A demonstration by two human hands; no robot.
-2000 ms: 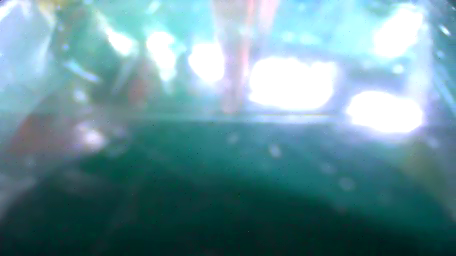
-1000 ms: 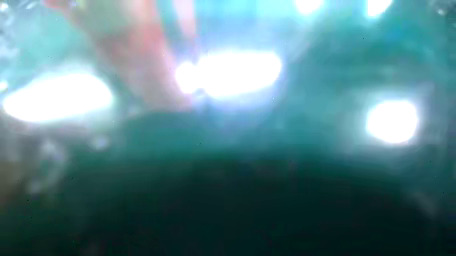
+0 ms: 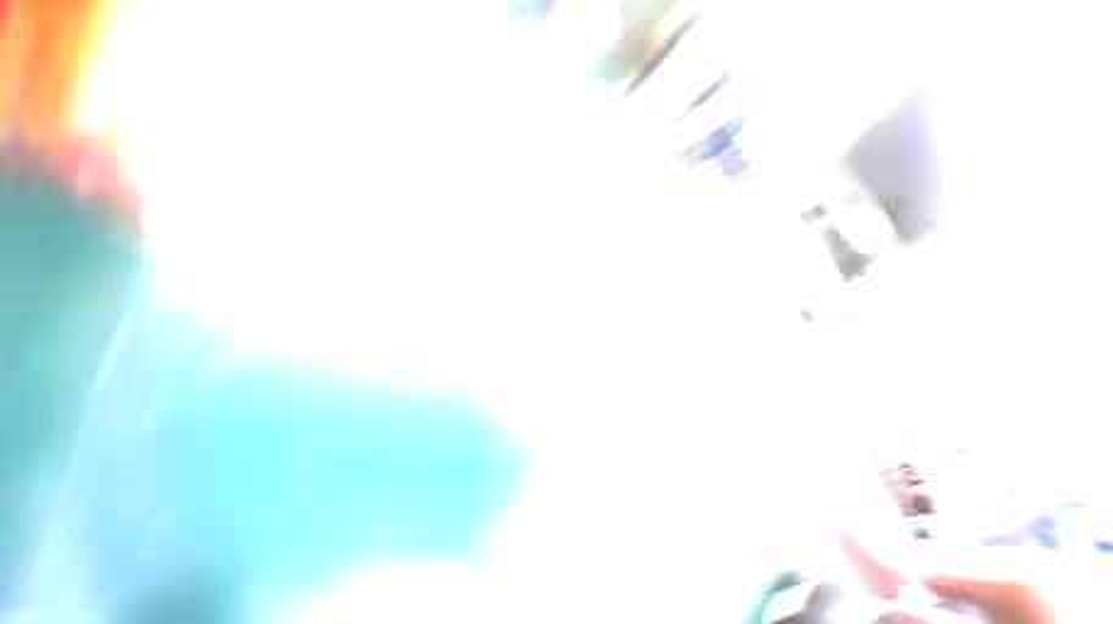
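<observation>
The picture is blurred and largely washed out to white. A green to bright cyan surface [image 3: 330, 463], which looks like the bench mat, shows at the left and lower left, with a thin pale line across it. No tool or part can be made out on it. Neither my left hand nor my right hand can be made out.
An orange-red blurred shape [image 3: 51, 73] stands at the top left. A skin-toned shape [image 3: 995, 597], perhaps someone's arm or hand, is at the lower right edge; whose is unclear. A grey shape [image 3: 903, 165] and small blurred things are at the upper right.
The view has swung away from the dark green surface seen close up. The picture is now far brighter, with green only at the left and room details at the right.
</observation>
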